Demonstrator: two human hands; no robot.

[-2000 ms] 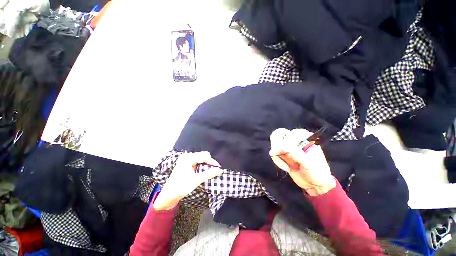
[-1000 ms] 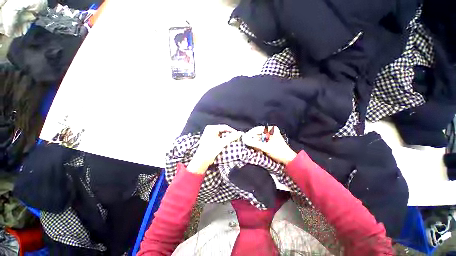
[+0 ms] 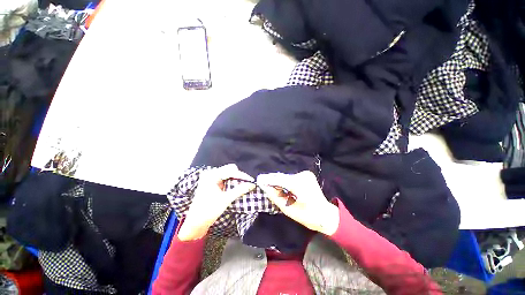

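Observation:
A navy padded jacket lies across the table's front edge and over my lap. Its black-and-white checked lining is bunched between my hands. My left hand pinches the edge of the lining between thumb and fingers. My right hand meets it fingertip to fingertip at the lining's upper edge. Small snips, dark with some red, show partly inside my right hand; their blades are mostly hidden.
A phone lies on the white table. More navy jackets are heaped at the back right. Thread clippings lie at the left table edge. Garments hang over blue crates at the left. Another blue crate is at the right.
My right hand came from the right to meet my left. Since a second ago both hands have moved lower, and the lining's dark opening has closed up. The phone screen has turned from a picture to white.

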